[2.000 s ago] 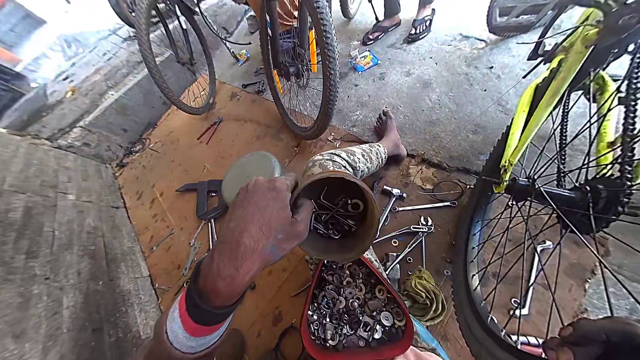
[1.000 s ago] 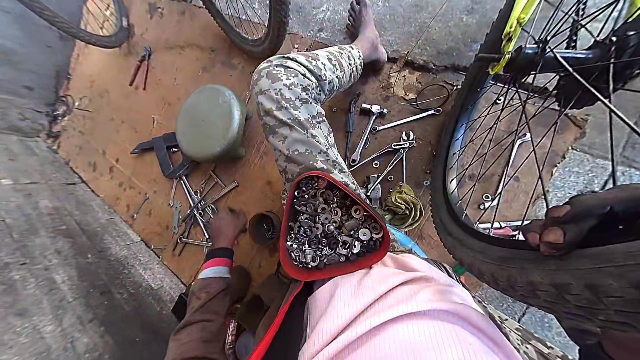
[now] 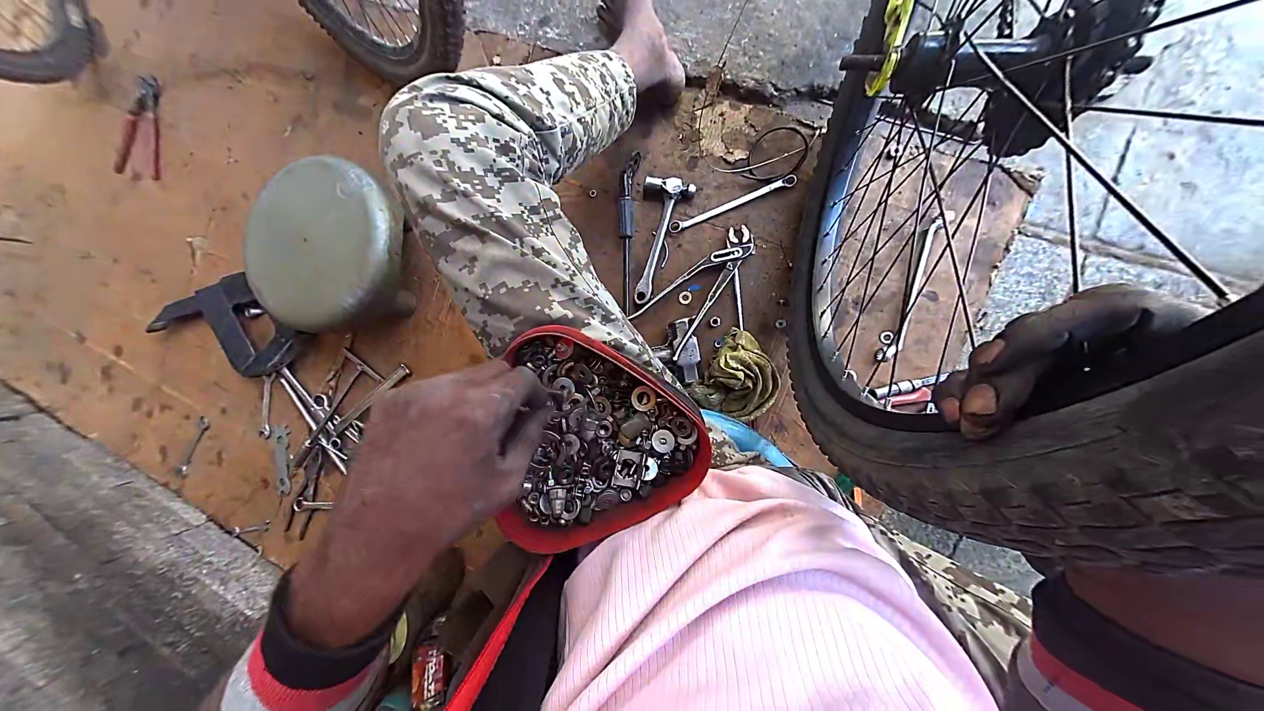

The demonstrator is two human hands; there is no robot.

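Observation:
My left hand [image 3: 449, 449] is over the left rim of a red triangular case [image 3: 541, 533], its bunched fingertips partly hidden among metal nuts, washers and small parts [image 3: 602, 434]. Whether they pinch anything cannot be told. The case rests against my lap, beside my leg in camouflage trousers [image 3: 484, 188]. At the right, my right hand [image 3: 1062, 355] is closed around the tyre and rim of a bicycle wheel [image 3: 987, 494], fingertips showing on the inner side. Spokes and the hub [image 3: 1017, 64] are above it.
A round grey-green lidded container [image 3: 324, 242] stands left of my leg, by a black caliper-like tool [image 3: 232, 321] and scattered spanners [image 3: 316, 410]. Red-handled pliers [image 3: 140, 133] lie farther off. Right of the leg are a hammer [image 3: 662, 232], water-pump pliers [image 3: 726, 255] and a bundled cloth [image 3: 739, 375].
My left hand held an open metal can over the red case, then was down by the spanners without it. Now it is at the case. The view has tilted down.

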